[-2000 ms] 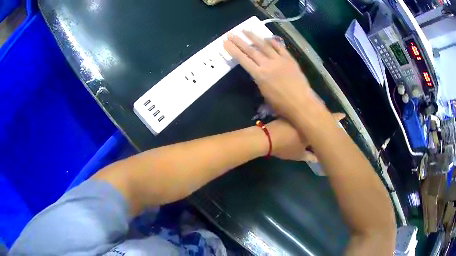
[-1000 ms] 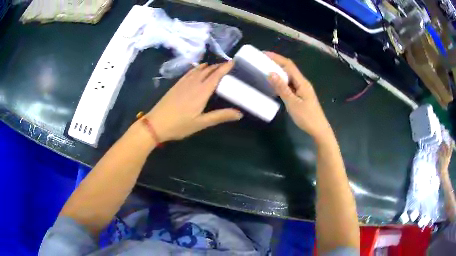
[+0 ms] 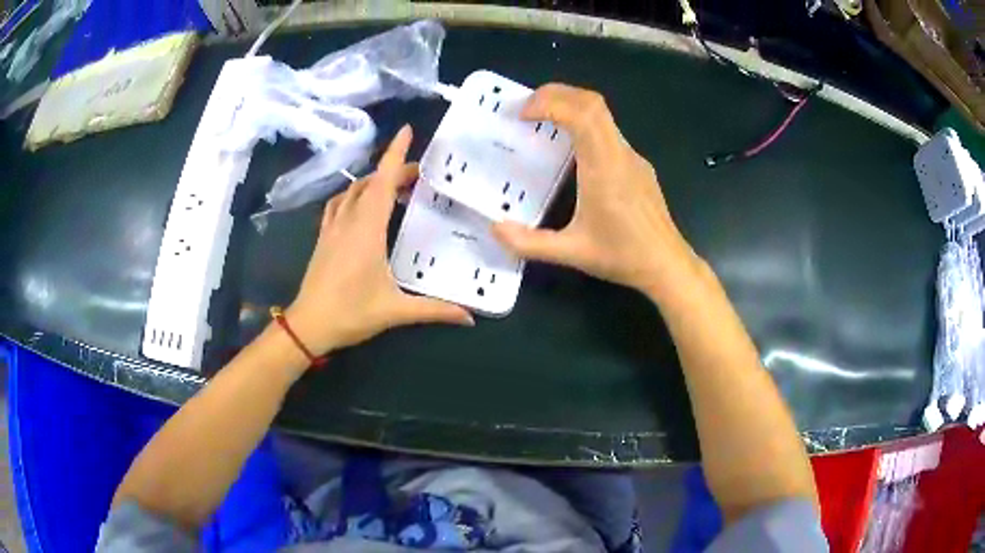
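Two white socket units are held one partly over the other, outlet faces up. My right hand [image 3: 610, 200] grips the upper socket unit [image 3: 497, 146] by its right side. My left hand [image 3: 351, 259] holds the lower socket unit [image 3: 459, 251] at its left side, thumb along the near edge. Power cords in clear poly bags [image 3: 362, 86] lie to the left of the units, partly over the test power strip [image 3: 189, 232]. The strip's four USB slots face up at its near end.
A worn cream pad [image 3: 113, 92] lies at the far left. A test lead [image 3: 761, 140] lies at the back right. White units [image 3: 947, 178] with bagged cords stand at the far right. A red bin [image 3: 940, 491] and a blue bin [image 3: 81, 454] are below the bench edge.
The two units have turned from on edge to outlet faces up, and now overlap. Before that, my arms were crossed, with one hand on the strip. The view has shifted right.
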